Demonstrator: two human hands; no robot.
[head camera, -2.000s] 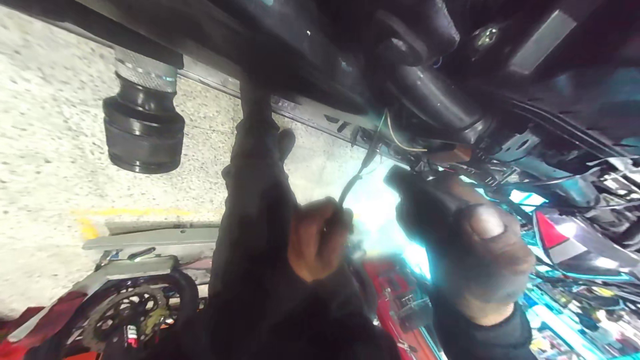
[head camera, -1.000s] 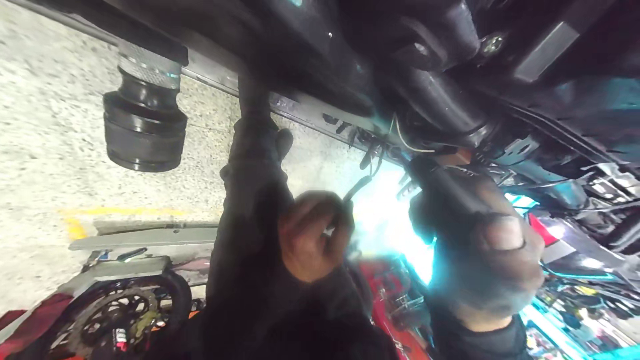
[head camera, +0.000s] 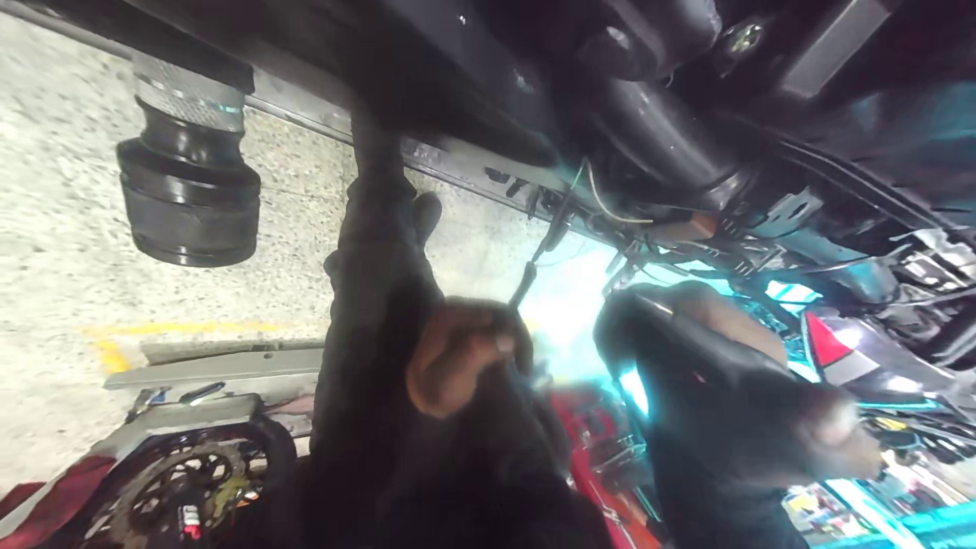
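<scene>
In the lower centre, my left hand (head camera: 469, 358) has its fingers curled around the end of a thin black cable (head camera: 524, 284). The cable runs up towards dark parts of a vehicle, where a thin pale wire (head camera: 598, 198) also hangs. On the right, my right hand (head camera: 740, 320) is wrapped around a black object (head camera: 648, 324), perhaps a tool; blur and glare hide its exact kind. A bright glare lies between the two hands. A dark limb or sleeve (head camera: 377, 290) stands left of my left hand.
At upper left a black cylindrical part with a knurled collar (head camera: 191, 191) juts over the speckled floor (head camera: 53, 252). A wheel with a brake disc (head camera: 183, 488) is at lower left. Dark vehicle parts (head camera: 656, 137) fill the top; a red item (head camera: 595, 450) lies below.
My right hand has turned and shifted right with the black object, its thumb now lower and farther right. My left hand remains in nearly the same place with the cable.
</scene>
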